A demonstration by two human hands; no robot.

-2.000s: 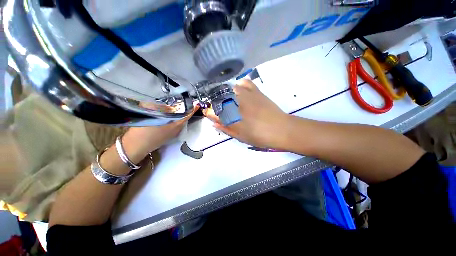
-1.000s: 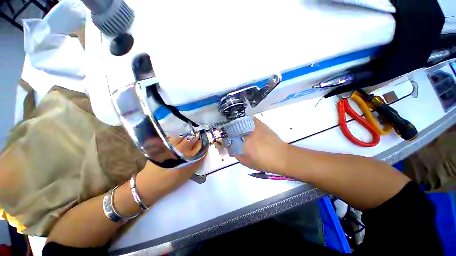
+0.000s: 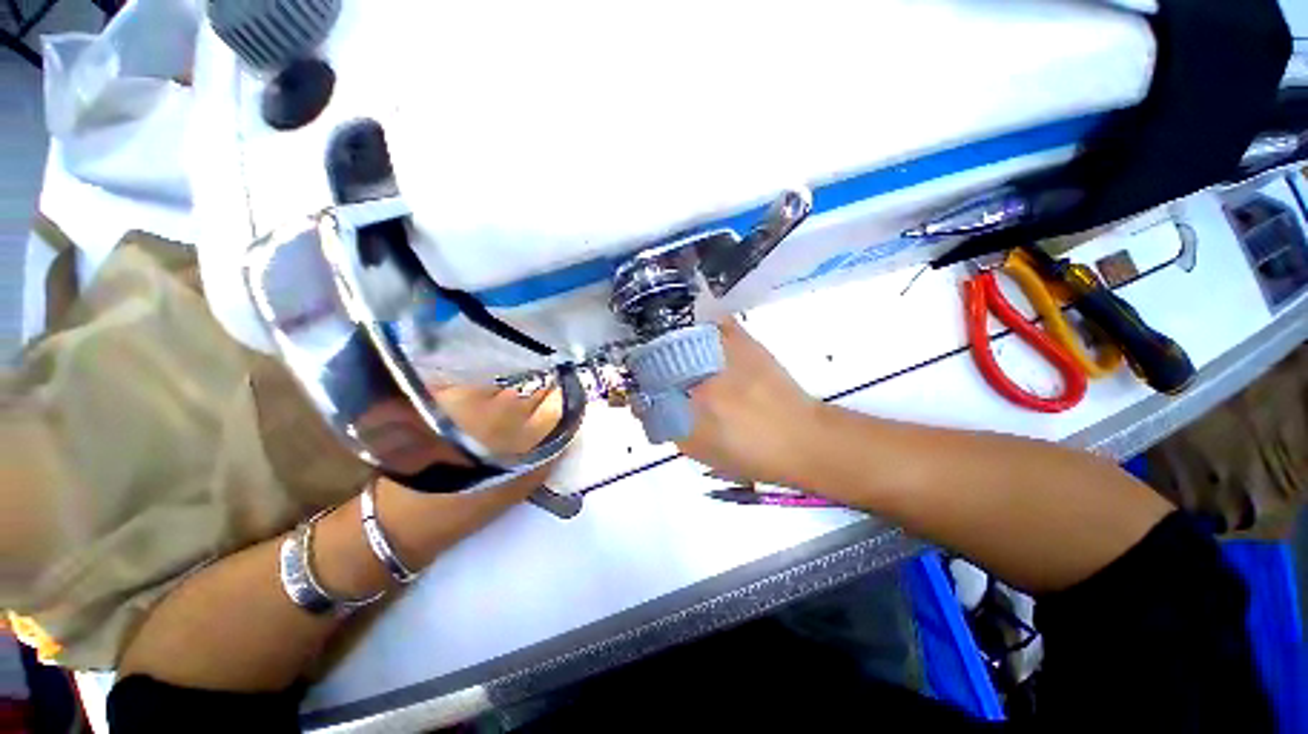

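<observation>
The white sewing machine head (image 3: 717, 129) with a blue stripe fills the upper middle. My left hand (image 3: 495, 419) is behind the curved shiny metal guard (image 3: 344, 359), near the needle area; its fingers are partly hidden and what they touch cannot be made out. My right hand (image 3: 746, 409) is just right of the needle area, beside the grey ribbed knob (image 3: 676, 359); its fingertips are hidden by the knob and grey part. Tan cloth (image 3: 158, 430) lies bunched at the left and drapes off the table, behind my left forearm.
Pink-handled snips (image 3: 775, 498) lie below my right wrist. Red-handled scissors (image 3: 1016, 376), a yellow-orange handle (image 3: 1059, 318) and a black-and-yellow screwdriver (image 3: 1133, 339) lie at the right. A black cloth band (image 3: 1198, 101) wraps the machine arm. A blue bin (image 3: 958, 645) is below the table edge.
The camera view has shifted, now showing the machine head more from above. Both hands stay near the needle area, with the left fingers farther behind the guard than two seconds ago.
</observation>
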